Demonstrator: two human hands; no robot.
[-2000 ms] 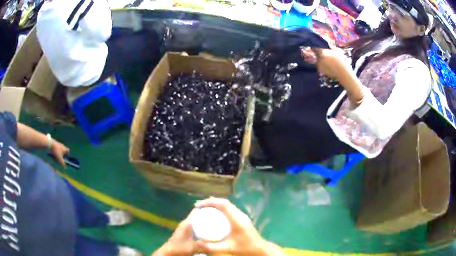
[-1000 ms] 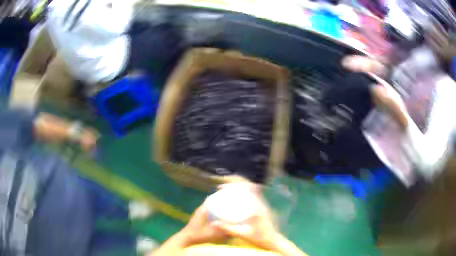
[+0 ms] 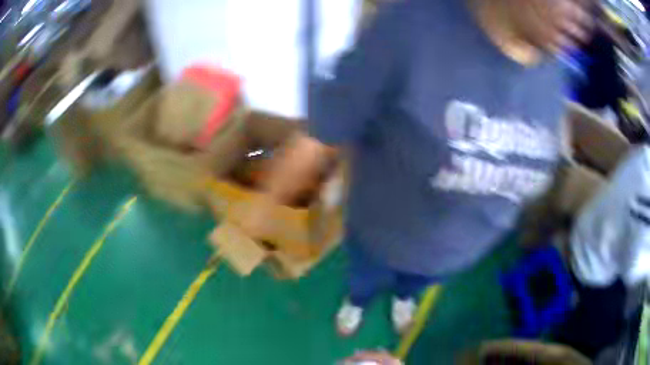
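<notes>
Only a small, blurred sliver of my hands (image 3: 372, 356) shows at the bottom edge, right of centre. I cannot tell which hand it is. A pale spot lies against the fingers at the frame's edge, but the round white part cannot be made out clearly. The rest of both hands is cut off below.
A person in a dark grey printed shirt (image 3: 456, 142) stands close in front. Open brown cartons (image 3: 285, 228) stand to the left, one with a red thing near it. A blue stool (image 3: 538, 289) and a seated person's white sleeve (image 3: 613, 228) are at right. Yellow lines (image 3: 178, 314) cross the green floor.
The view has swung left. The standing person is now near the centre, and the stool has shifted right. My hands and the round white part have dropped almost out of the bottom edge.
</notes>
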